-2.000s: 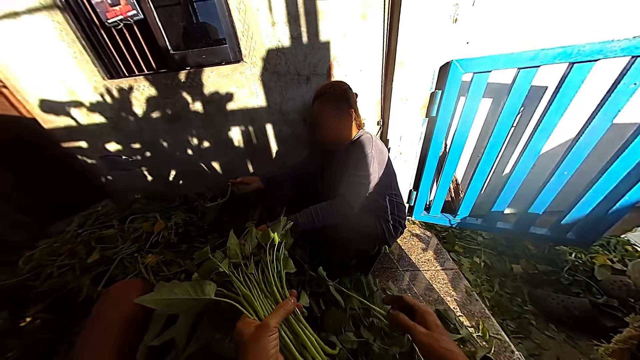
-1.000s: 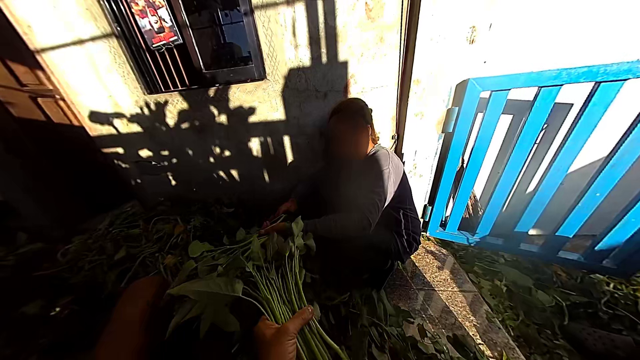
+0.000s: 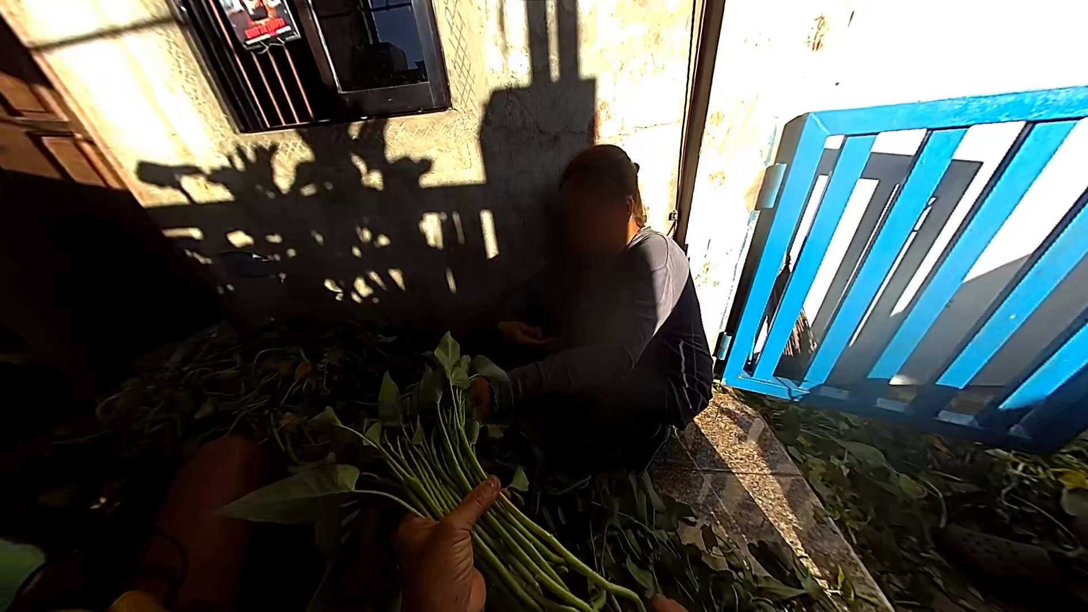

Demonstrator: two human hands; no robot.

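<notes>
At the bottom middle, my left hand is closed around a bunch of long green leafy stems, thumb across the top. The leaves point away from me toward the other person, and the cut ends lean to the lower right. One broad leaf sticks out to the left. Only a fingertip of my right hand shows at the bottom edge, near the stem ends; what it holds is hidden. Beyond the bunch, a dark heap of leafy vines lies in shadow.
Another person sits low by the wall, one hand close to the leaf tips. A blue slatted gate stands at the right. Below it runs a tiled ledge, with more greenery beyond. A barred window is in the wall.
My right hand, in view by the stems two seconds ago, is now almost wholly out of frame. The other person's arm has reached toward the leafy end of the bunch.
</notes>
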